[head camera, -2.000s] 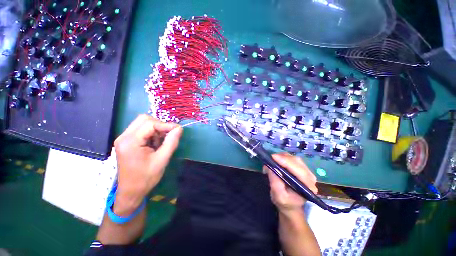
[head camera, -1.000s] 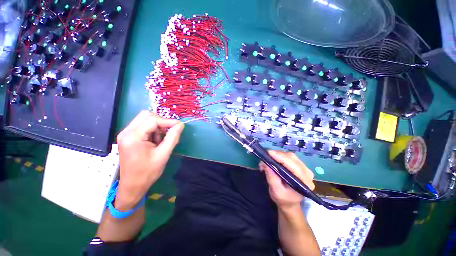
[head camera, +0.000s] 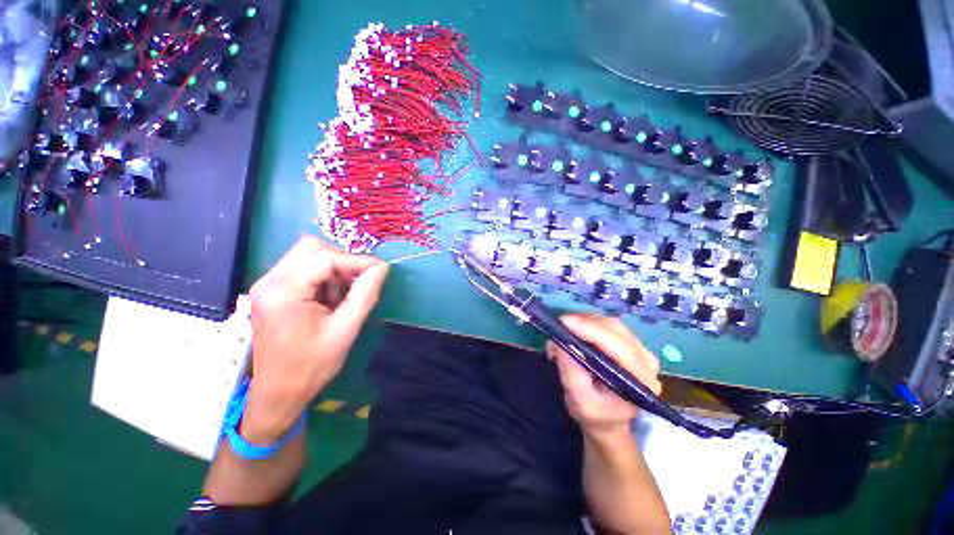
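Observation:
My left hand (head camera: 314, 313) pinches a thin pale wire (head camera: 416, 255) between thumb and fingertips. The wire's free end points right at the left end of the nearest row of small black parts (head camera: 628, 298). My right hand (head camera: 605, 371) holds a black soldering iron (head camera: 570, 343) like a pen. Its tip is at the left end of that row, close to the wire's end; whether they touch is too small to tell. A big bundle of red lead wires (head camera: 403, 136) with white ends lies just beyond my left hand.
A black tray (head camera: 157, 261) with loose wired parts is at left. White trays (head camera: 157, 381) sit below the bench edge. A clear hood (head camera: 701, 42), a wire grille (head camera: 800, 115), a stand with a yellow sponge (head camera: 814, 261), a round tin (head camera: 870, 322) and a dark box (head camera: 921, 324) are at right.
The view has shifted slightly. Both hands keep nearly the same pose, with the wire and the iron still held at the left end of the nearest row.

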